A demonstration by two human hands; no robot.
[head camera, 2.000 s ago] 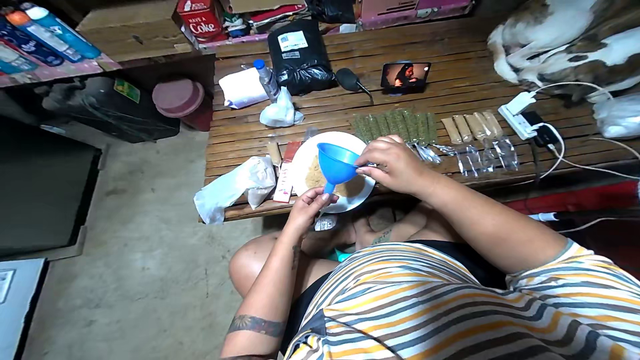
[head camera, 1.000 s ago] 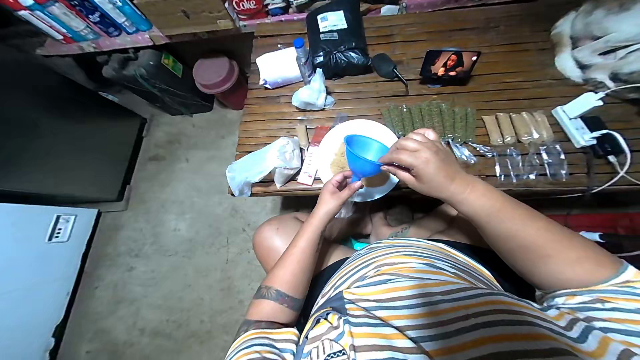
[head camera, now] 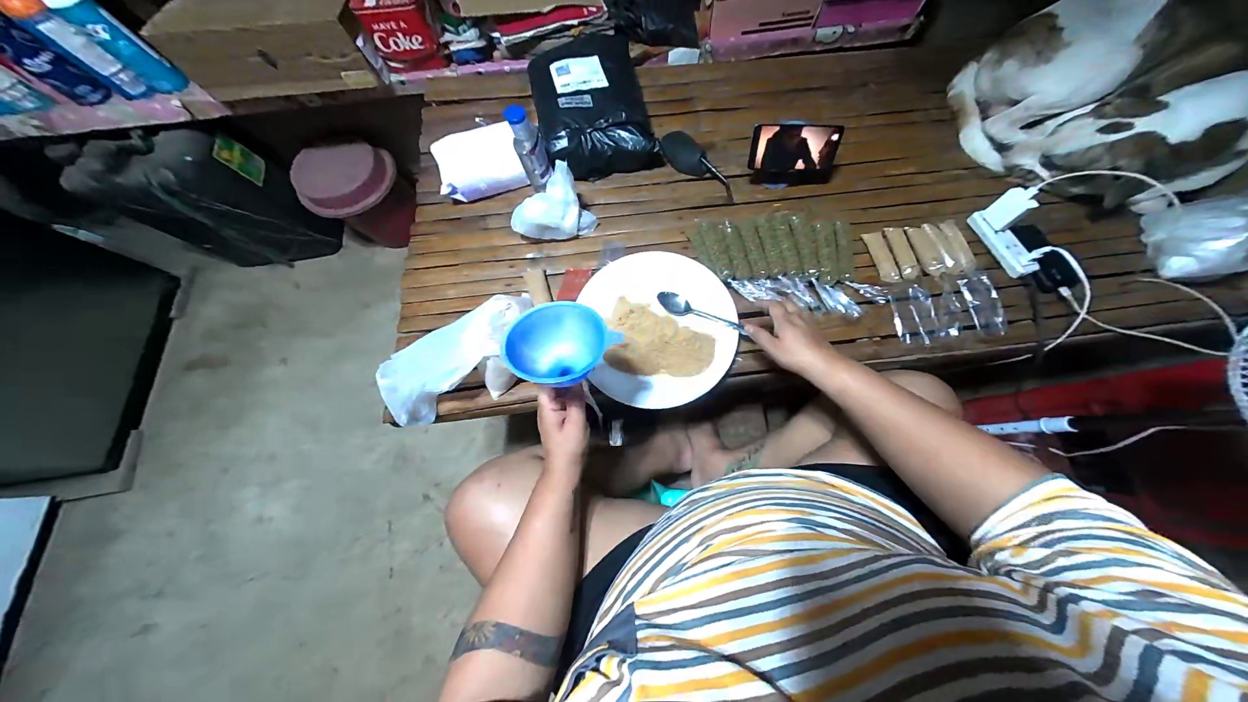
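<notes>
My left hand [head camera: 564, 424] grips the underside of a blue plastic funnel [head camera: 554, 341], its mouth facing up, at the left rim of a white plate [head camera: 651, 390]. Light brown powder [head camera: 663, 341] lies on the plate. A metal spoon [head camera: 700, 313] reaches over the powder, its handle end held in the fingers of my right hand [head camera: 788, 336]. Clear plastic tubes packed with green flakes [head camera: 775, 246] lie in a row behind that hand. Right of them are several tubes of light brown powder [head camera: 918, 251] with clear, loose ends. What hangs below the funnel is mostly hidden by my left hand.
Left of the plate lies a white plastic bag [head camera: 444, 361] at the slatted table's edge. Behind are a knotted plastic bag [head camera: 554, 207], a bottle [head camera: 527, 151], a black parcel [head camera: 595, 112], a mirror [head camera: 685, 154] and a phone [head camera: 795, 151]. A power strip [head camera: 1004, 234] with cables and a dog [head camera: 1102, 93] are at right.
My right hand has left the funnel's rim and now holds the spoon over the plate. My left hand has moved the funnel left, uncovering the powder.
</notes>
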